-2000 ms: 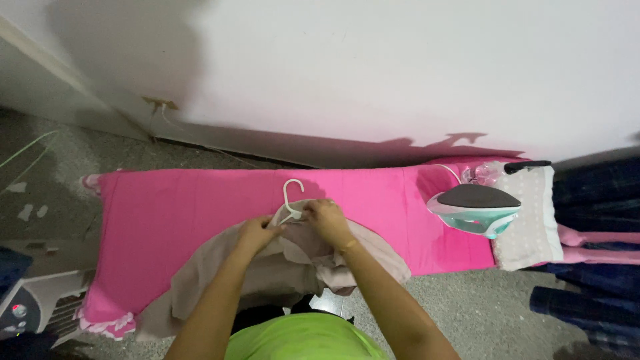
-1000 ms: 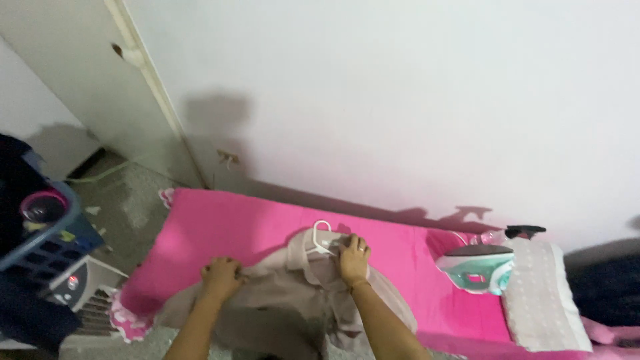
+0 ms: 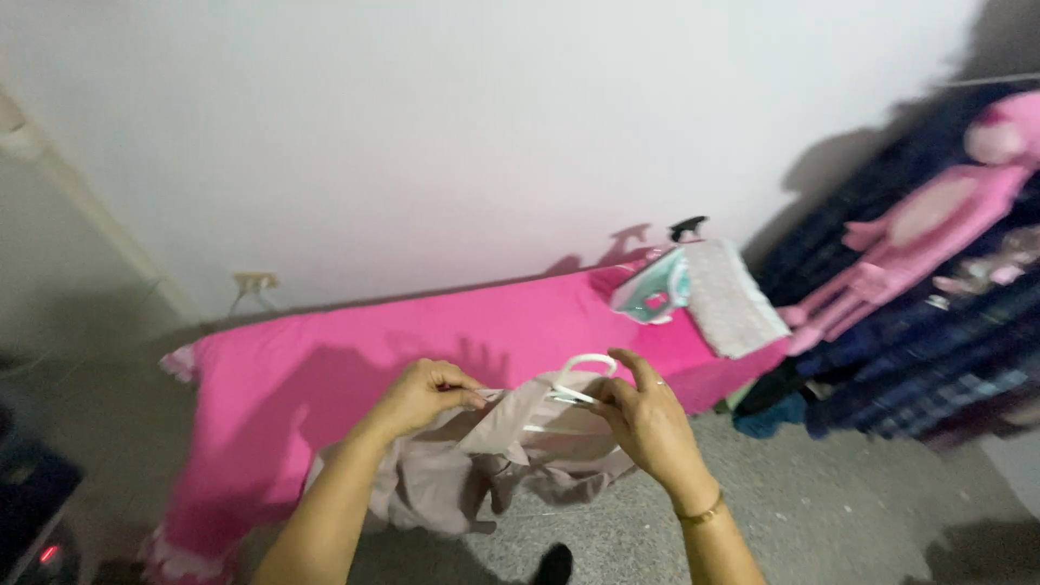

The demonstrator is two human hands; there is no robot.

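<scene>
A beige collared shirt (image 3: 431, 479) hangs between my hands at the near edge of a pink-covered ironing board (image 3: 325, 349). My left hand (image 3: 426, 396) pinches the shirt's fabric at the collar or shoulder, left of the opening. A white plastic hanger (image 3: 585, 361) sits inside the neck of the shirt, its hook upward. My right hand (image 3: 646, 414), with a ring and a bracelet at the wrist, holds the hanger and the cloth beside the hook. Beyond it, a teal and white clothes iron (image 3: 652, 288) lies at the right part of the board, beside a folded pale cloth (image 3: 731, 296).
A black-topped spray bottle (image 3: 688, 229) stands behind the cloth. Dark clothes (image 3: 861, 366) and a pink plush toy (image 3: 942, 211) hang at the right. A wall outlet (image 3: 256, 282) is at the back left. Part of a dark appliance with a red light (image 3: 50, 554) shows lower left.
The shirt, spread over the board's near side a second ago, is now gathered and raised between my hands. My left hand has moved closer to the hanger. The view has swung right.
</scene>
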